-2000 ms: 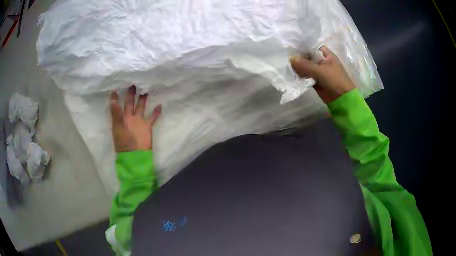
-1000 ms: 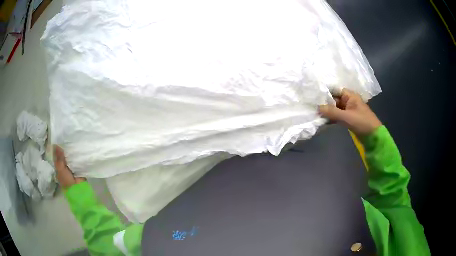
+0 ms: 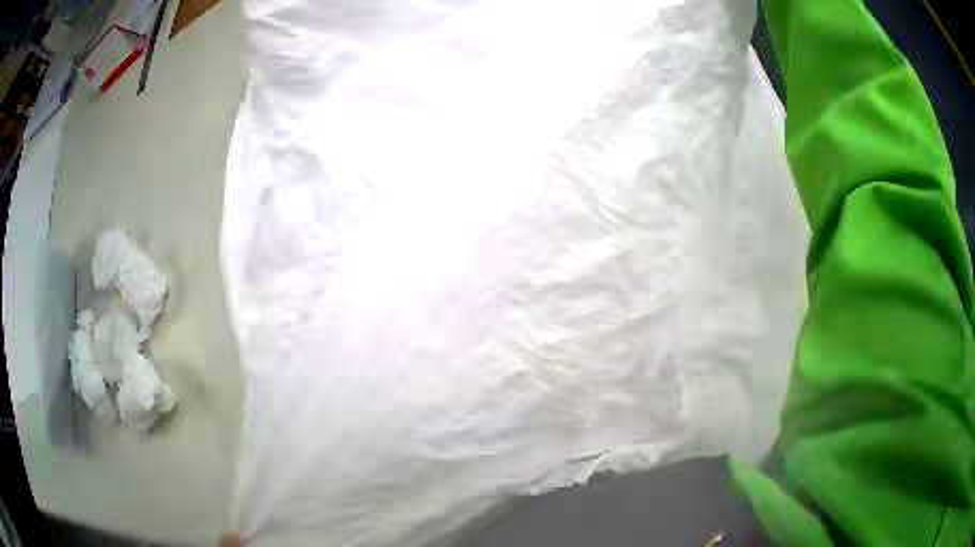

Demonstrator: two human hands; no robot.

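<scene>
A large thin white tissue sheet (image 3: 460, 278) with fine wrinkles lies spread over the middle of the view. A flatter white layer of the stack (image 3: 748, 288) shows past its right edge. Only a fingertip of my left hand (image 3: 230, 541) shows, at the bottom edge by the sheet's lower left corner; its grip is cut off. My right hand is out of the picture; my green right sleeve runs up the right side and out at the top.
Crumpled white wads (image 3: 123, 331) lie on the pale worktable (image 3: 171, 192) at the left, beside a flat grey translucent sheet (image 3: 59, 353). A red and white item (image 3: 110, 59) and a thin dark strip are at the upper left. Dark floor shows at the upper right.
The tissue sheet has spread toward me and lies flatter, over the lower layer. My right arm has reached forward, out of view. My left hand has moved down to the bottom edge.
</scene>
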